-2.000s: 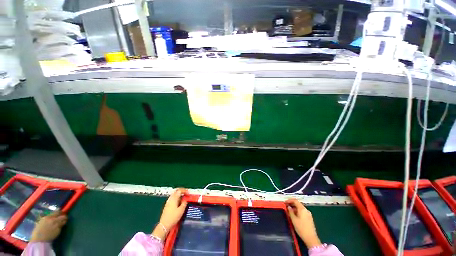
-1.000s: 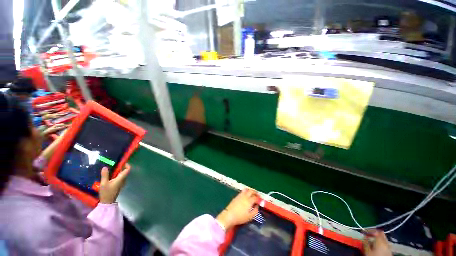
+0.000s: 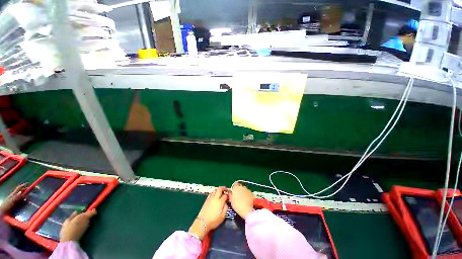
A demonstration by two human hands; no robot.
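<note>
A red two-slot tray (image 3: 329, 232) lies on the green surface in front of me, holding two dark tablets. The left tablet (image 3: 226, 243) shows white text lines and is partly covered by my hands and sleeve. My left hand (image 3: 213, 208) and my right hand (image 3: 241, 199) meet at its top edge, with fingers pinched on the end of a white cable (image 3: 248, 183); the plug itself is hidden. A second white cable (image 3: 281, 196) ends in a plug at the right tablet's (image 3: 304, 230) top edge. My right forearm crosses over the tray.
Another worker's hands (image 3: 76, 225) hold a red tray (image 3: 114, 183) with tablets at left. Stacked red trays (image 3: 400, 202) with tablets lie at right, with white cables hanging before them. A slanted metal post (image 3: 96, 121) stands at left. A yellow sheet (image 3: 268, 109) hangs from the shelf (image 3: 202, 81).
The view swung left, then back. My right hand has moved from the tray's right side across to my left hand at the left tablet's top edge. The neighbour's raised tray is down again.
</note>
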